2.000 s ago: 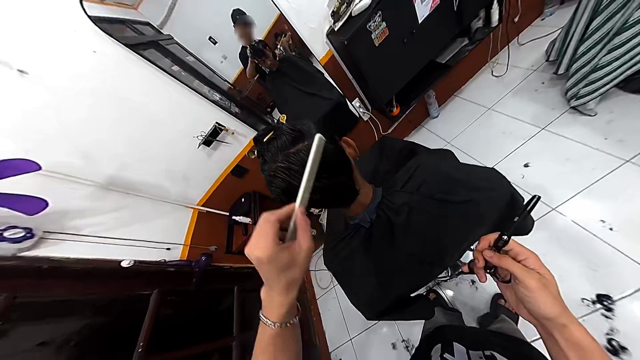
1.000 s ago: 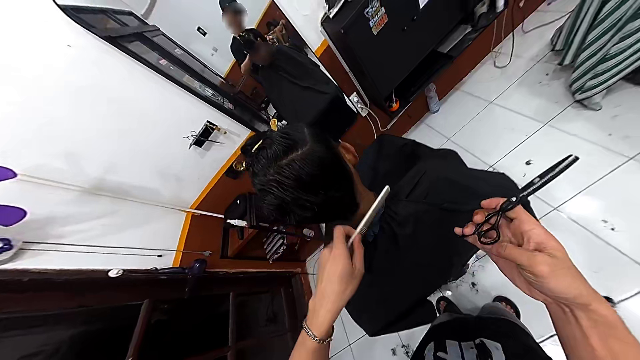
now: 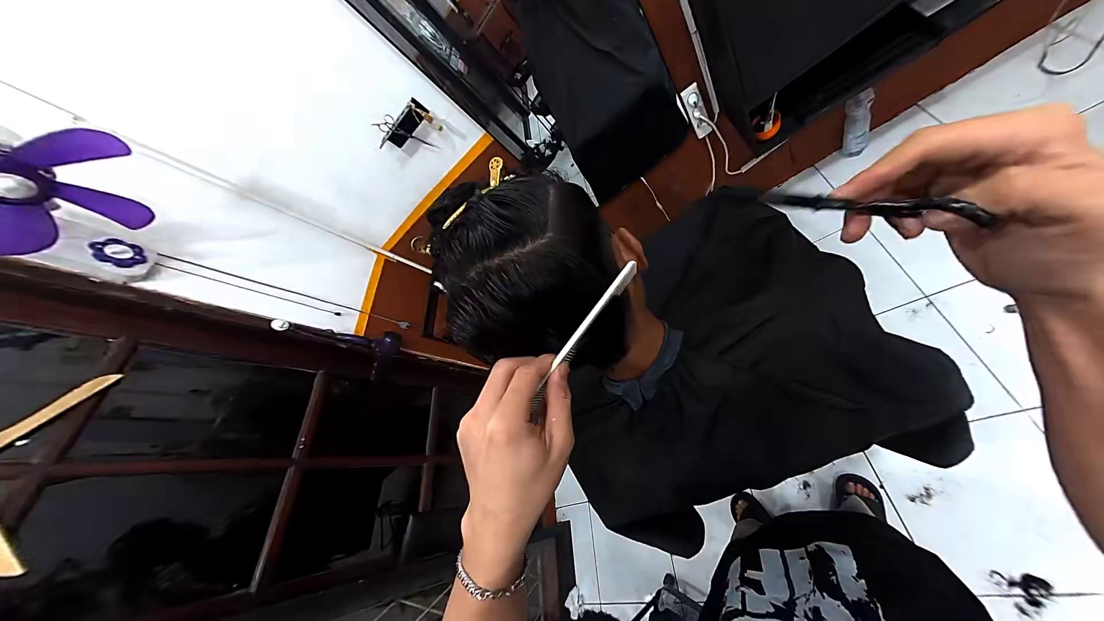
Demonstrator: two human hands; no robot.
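Note:
My left hand (image 3: 516, 431) pinches a white comb (image 3: 595, 315) against the dark hair at the back of a seated person's head (image 3: 535, 267). The comb slants up and to the right, toward the ear. Yellow clips (image 3: 495, 172) hold up part of the hair, which shows a parting line. A black cape (image 3: 759, 336) covers the person's shoulders, with a blue collar (image 3: 651, 371) at the neck. My right hand (image 3: 992, 190) holds dark scissors (image 3: 880, 205) edge-on above the cape's right side, tips pointing left and apart from the hair.
A purple fan (image 3: 60, 185) hangs on the white wall at left, above a dark wood-framed window (image 3: 293, 466). A wall holder with tools (image 3: 407, 125) is beyond the head. Cut hair (image 3: 1022, 591) lies on the tiled floor. A plastic bottle (image 3: 856, 121) stands by the black cabinet (image 3: 802, 52).
The comb has moved from beside the neck up against the back hair. My right hand has risen, and its scissors now point left instead of up and right. The view has shifted.

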